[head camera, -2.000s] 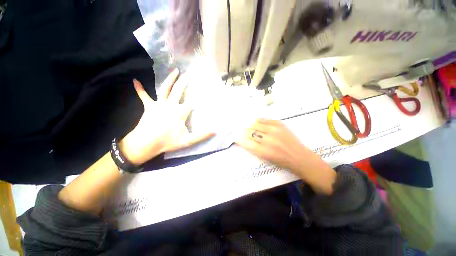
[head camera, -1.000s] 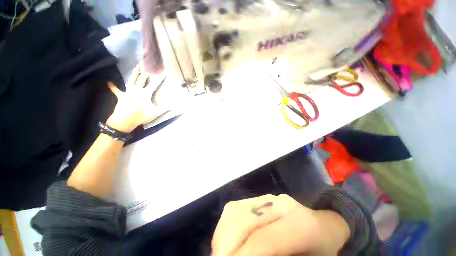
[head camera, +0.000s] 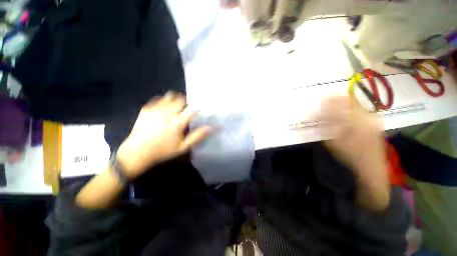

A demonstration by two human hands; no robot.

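A grey-blue backed facing piece hangs over the table's front edge. My left hand holds its upper left side, thumb and fingers at the cloth, with black fabric under and beside the hand. My right hand is strongly blurred, over the front edge, just below the nearest scissors; its fingers are not clear. These scissors have red and yellow handles and lie on the white table. Large black fabric panels lie at the left.
The sewing machine head stands at the back right. Second scissors lie farther right. A yellow-orange strip and a white paper sheet are at the left. Coloured cloth lies below at the right.
The view has shifted left. The grey-blue piece has come away from the machine to the front edge with my left hand. My right hand rose from low in front towards the scissors.
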